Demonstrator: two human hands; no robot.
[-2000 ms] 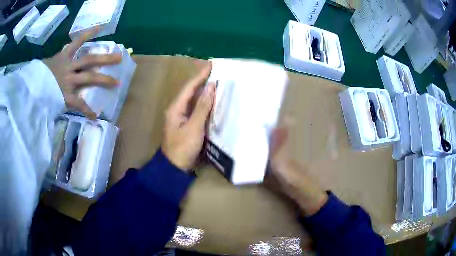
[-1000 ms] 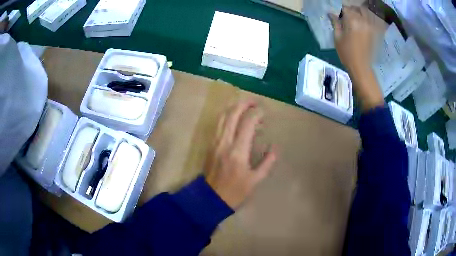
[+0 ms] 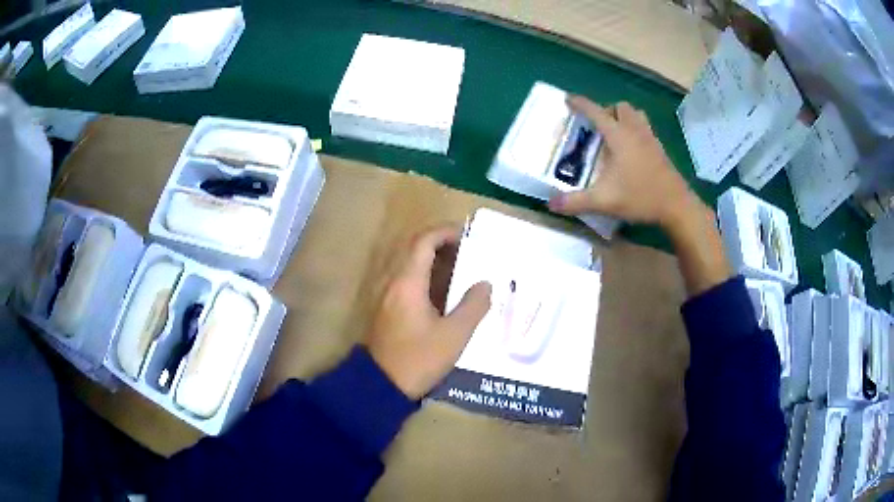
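Observation:
A white retail box (image 3: 529, 324) lies picture side up on the cardboard sheet (image 3: 338, 294), its dark lettered strip towards me. My left hand (image 3: 422, 319) holds the box's left edge, the thumb on its front face. My right hand (image 3: 632, 167) grips the right side of a blister tray (image 3: 534, 137) beyond the box. The tray shows a pale hand warmer in one well and a black charging cable (image 3: 578, 155) in the middle well. My right fingers hide its right part.
Filled trays (image 3: 235, 196) are stacked at the left, beside a person's pale sleeve (image 3: 20, 186). More filled trays (image 3: 843, 343) stand at the right. Closed white boxes (image 3: 400, 93) lie on the green surface (image 3: 284, 88). Pale cartons (image 3: 720, 108) lean at the upper right.
A retail box now lies under my left hand, which was empty. My right hand has come back from the cartons to the tray, which has shifted left in the view.

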